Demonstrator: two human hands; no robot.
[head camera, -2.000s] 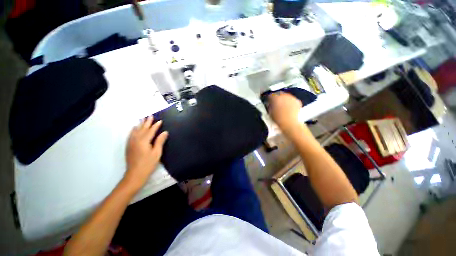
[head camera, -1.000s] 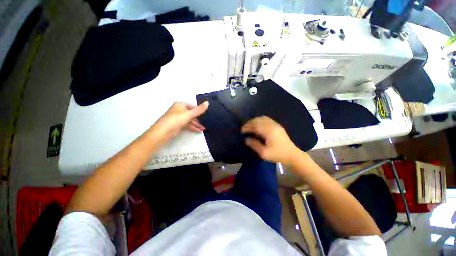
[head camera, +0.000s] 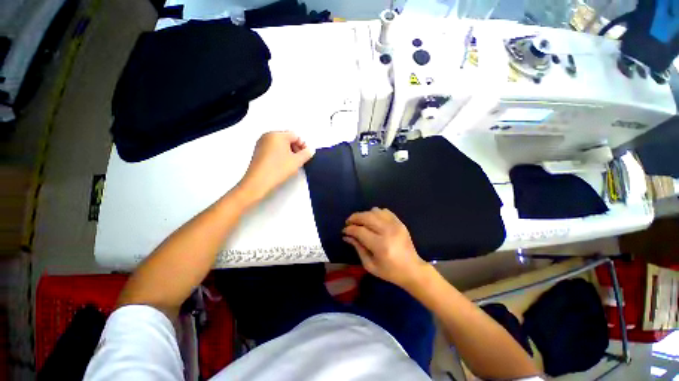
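A large dark cut panel (head camera: 439, 193) lies flat on the white table, its upper edge by the presser foot (head camera: 366, 143). A narrower dark piece (head camera: 331, 197) lies along the panel's left side. My left hand (head camera: 277, 160) is at the upper left corner of this piece, fingers curled with the fingertips close together; whether it pinches the corner is unclear. My right hand (head camera: 380, 242) is on the narrower piece near the table's front edge, thumb and fingers pinched at its inner edge. A small dark cut piece (head camera: 555, 193) lies at the right under the machine arm.
The white sewing machine (head camera: 514, 97) stands behind the panel. A thick dark panel stack (head camera: 190, 82) is at the table's back left. Dark scraps (head camera: 287, 13) lie behind the table. A red basket (head camera: 63, 298) is at lower left; a metal-framed rack with dark pieces (head camera: 569, 327) is at lower right.
My right hand has moved from the small pieces under the arm to the panel's left part. A narrower dark piece now lies smoothed along that side. My left hand has shifted to its upper corner.
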